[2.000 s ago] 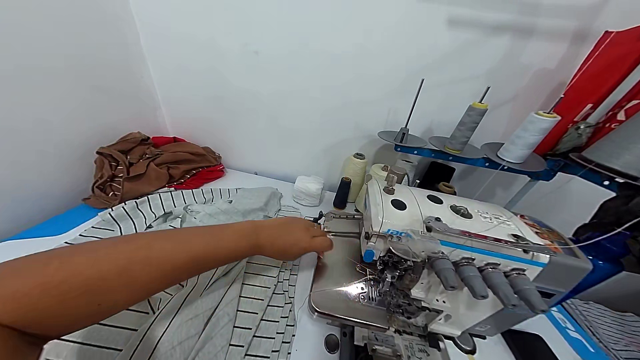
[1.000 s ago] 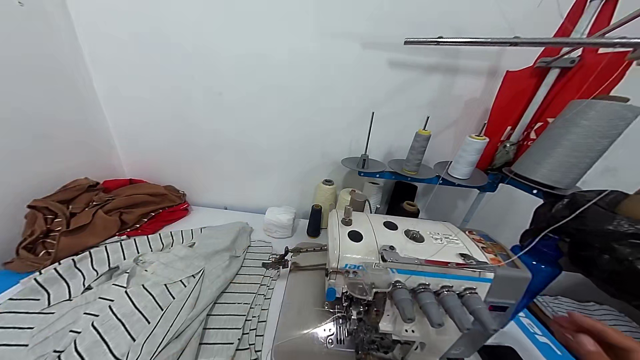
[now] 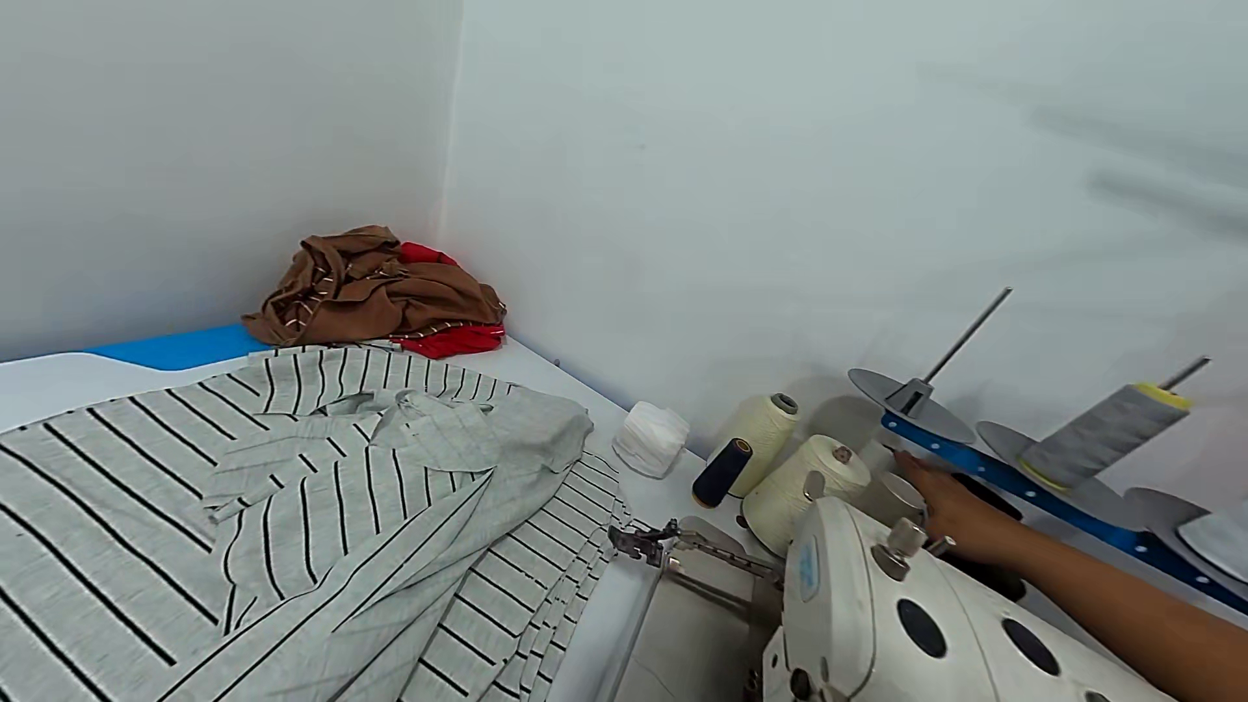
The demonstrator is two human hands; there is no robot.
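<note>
My right hand (image 3: 951,512) reaches in from the right, behind the white overlock sewing machine (image 3: 848,595) and under the blue thread-stand bar (image 3: 975,466). Its fingers are at a pale cylindrical item (image 3: 889,499), perhaps a cone or cup; whether they grip it is unclear. Cream thread cones (image 3: 765,439) (image 3: 804,487) and a dark navy spool (image 3: 722,472) stand just left of it. Out of view is my left hand. Grey fabric with black stripes (image 3: 390,546) lies spread and rumpled left of the machine.
A brown and red cloth heap (image 3: 380,292) lies in the table's back corner. A white folded bundle (image 3: 651,440) sits near the wall. Thread-stand discs with upright pins (image 3: 912,405) and a grey thread cone (image 3: 1107,434) rise at the right, over my forearm.
A hand seen at the lower right one second ago is now behind the machine, among the thread cones. The arm that lay across the striped fabric two seconds ago is gone. The view has shifted left.
</note>
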